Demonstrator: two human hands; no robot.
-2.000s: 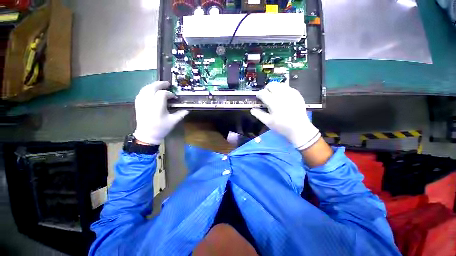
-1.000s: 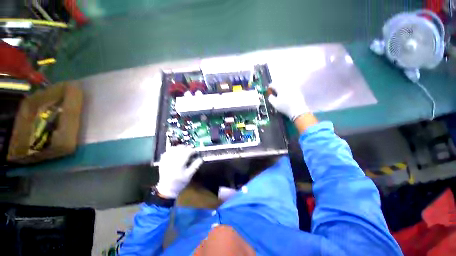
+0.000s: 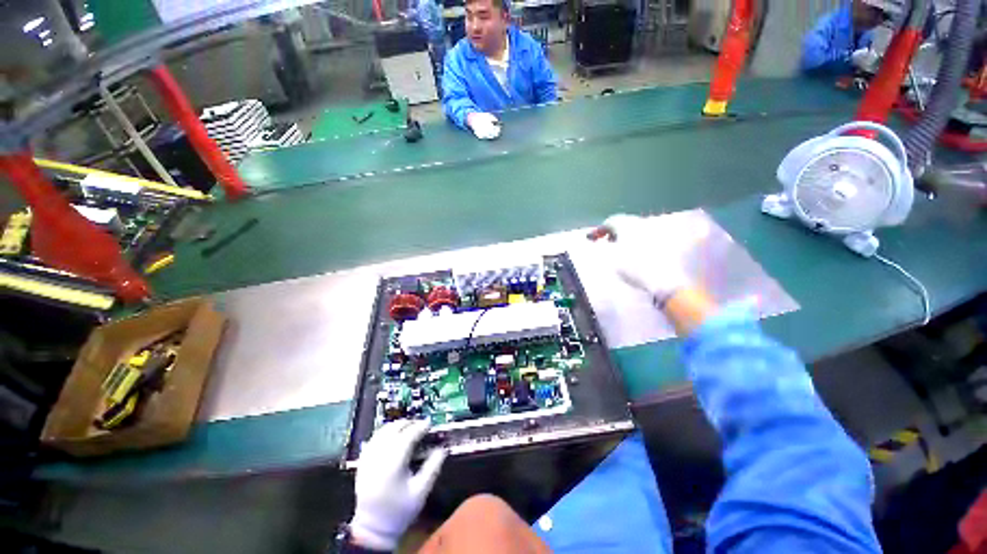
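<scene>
The open power module [image 3: 476, 357] lies on the shiny metal sheet [image 3: 287, 352], its front edge at the bench edge. Its dark tray holds a green board with a long white heat sink [image 3: 482, 327] and two dark-red toroidal inductors [image 3: 423, 302] at the back left. My white-gloved left hand [image 3: 394, 476] grips the tray's front rim near the left corner. My white-gloved right hand [image 3: 653, 258] is beyond the module's right side, over the sheet, with a small brown-red block [image 3: 602, 233] at its fingertips. Glare blurs the glove's outline.
An open cardboard box [image 3: 141, 373] with yellow-green and dark items stands at left. A white desk fan [image 3: 844, 189] stands at right, its cable over the bench edge. Red posts [image 3: 200, 130] rise at the sides. A person in blue [image 3: 500, 70] is opposite, another at the far right.
The view has tilted up, showing the far side and people. My right hand has left the front rim, passed the module's right side and reached farther out, with the small block. My left hand stays at the rim.
</scene>
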